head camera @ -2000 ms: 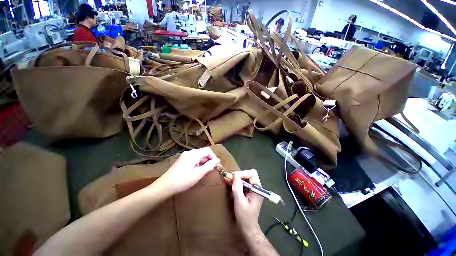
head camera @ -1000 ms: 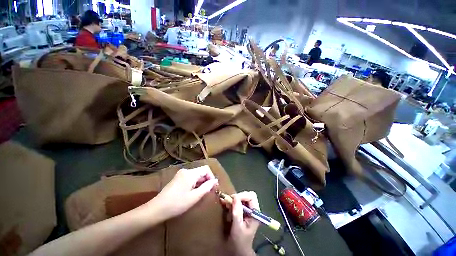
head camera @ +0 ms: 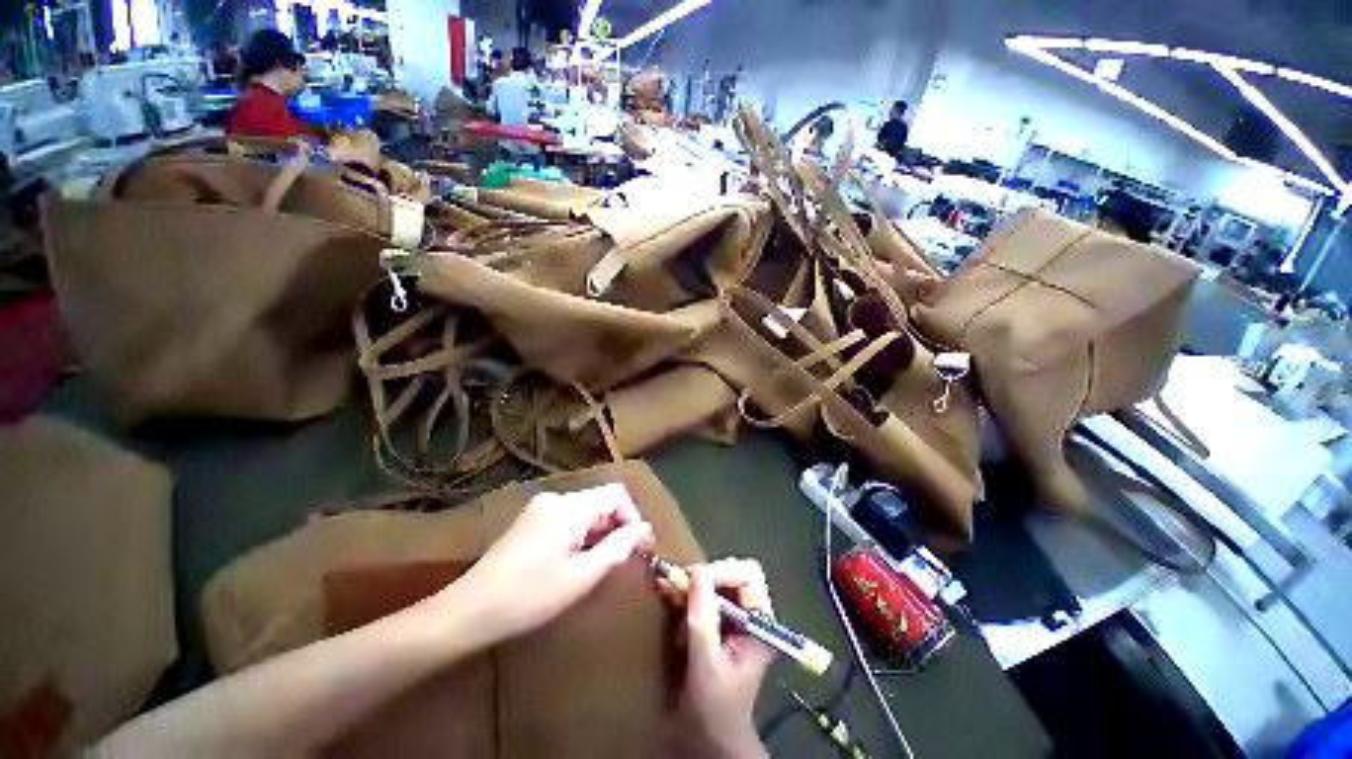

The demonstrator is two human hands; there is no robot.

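Observation:
A tan tote bag [head camera: 571, 667] lies flat in front of me, with an orange-brown leather patch [head camera: 389, 593] on its left part. My left hand [head camera: 556, 556] is bare, with thumb and fingertips pinched together at the bag's upper right part; a thread end between them is too small to make out. My right hand [head camera: 722, 645] holds a slim white pen tool [head camera: 761, 629] with a pale yellow end like a pen. Its tip points up and left, close to my left fingertips.
Tan bags [head camera: 208, 297] with looped straps are piled behind the work. At right lie a red can [head camera: 890, 601], a white power strip [head camera: 833, 501], a white cord and a second pen tool [head camera: 833, 733]. Another tan bag piece [head camera: 82, 578] lies at left. People sit and stand further back.
The camera view has tilted up, so the table things sit lower than two seconds ago. Both hands keep their hold at nearly the same spot on the bag, with the pen tip near my left fingertips.

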